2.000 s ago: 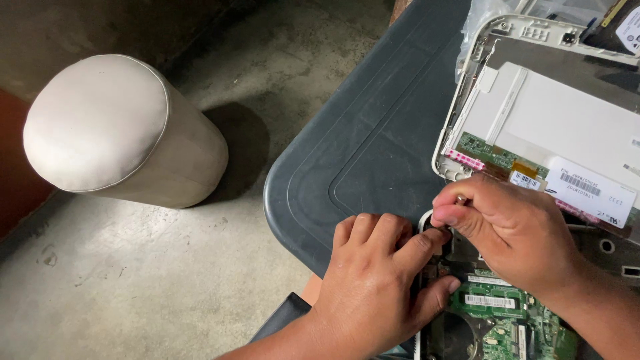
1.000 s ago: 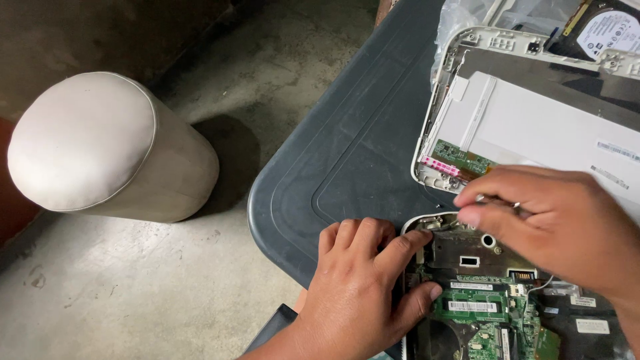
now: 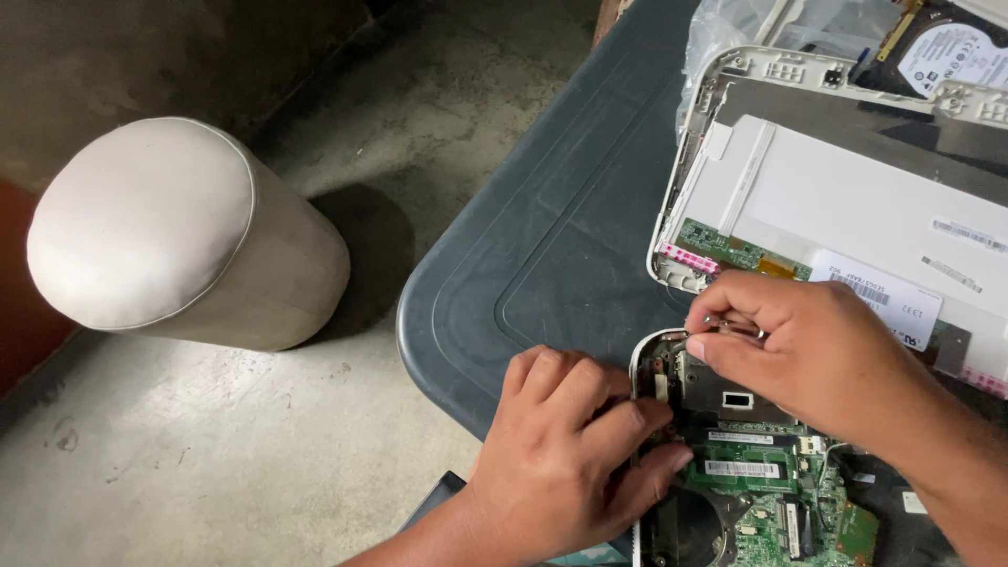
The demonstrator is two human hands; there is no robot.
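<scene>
The opened base of a laptop, with a green circuit board and a memory module, lies at the lower right. My left hand rests on its left edge, thumb and fingertips over the inner frame. Above the base's top left corner, my right hand pinches a small metal tool, its kind mostly hidden by the fingers. Behind the right hand lies the laptop's lid with the back of an LCD panel exposed, pink tape along its lower edge.
A dark grey plastic table carries the parts. A hard drive and clear plastic wrap lie at the top right. A round, light padded stool stands on the concrete floor at the left. A dark object is below the table's corner.
My right hand has moved from over the lid's lower edge, right of the base's corner, back to that corner, still with the metal tool. My left hand remains on the base's left edge.
</scene>
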